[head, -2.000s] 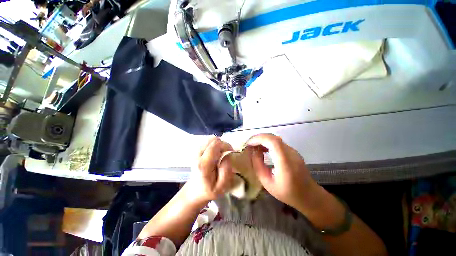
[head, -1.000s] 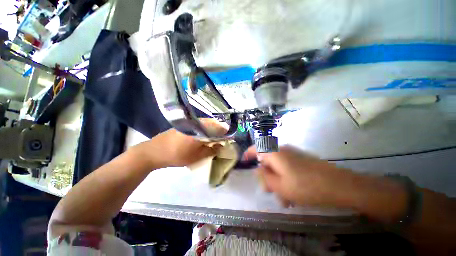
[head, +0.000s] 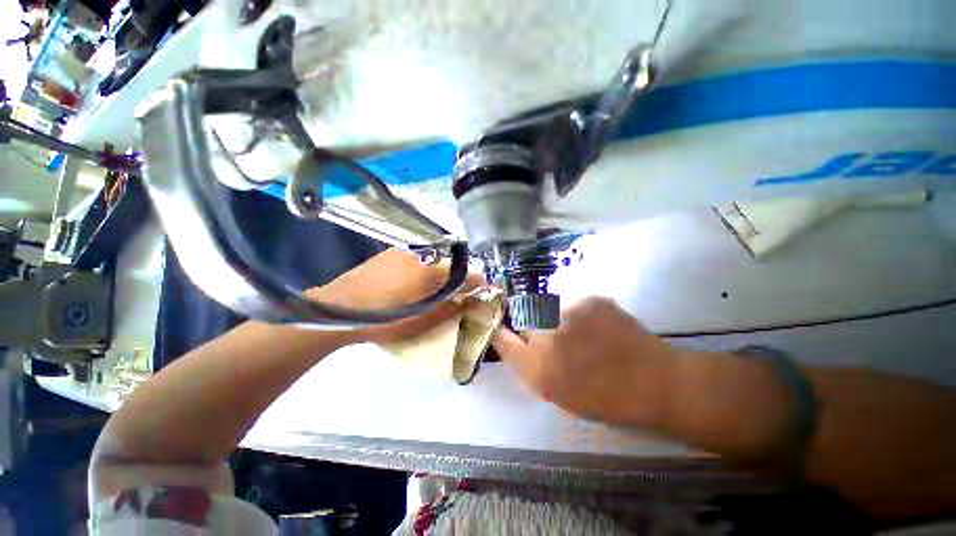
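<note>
A cream pocketing piece (head: pixel 477 337), folded, lies at the needle area, low on the machine head. My left hand (head: pixel 404 293) holds it from the left, its fingers partly hidden behind the curved metal guard (head: pixel 204 246). My right hand (head: pixel 582 356) is right of the cloth, its fingertips at the cloth's edge beside a small dark bit of cloth, just below the knurled tension dial (head: pixel 534 310). The needle and presser foot are hidden. The dark navy panel (head: pixel 314 246) lies left, behind the guard and my left arm.
The white machine head with blue stripe (head: pixel 776 89) fills the top. A rounded grey cap (head: pixel 499 199) sits above the dial. A spare cream piece (head: pixel 802 222) lies on the bed at right. The ribbed front edge (head: pixel 419 456) runs below; another machine (head: pixel 73 314) stands far left.
Both hands have gone from the table's front edge to the needle area with the cream piece. The view has moved closer to the machine head. In the last second my right hand has moved slightly nearer the cloth.
</note>
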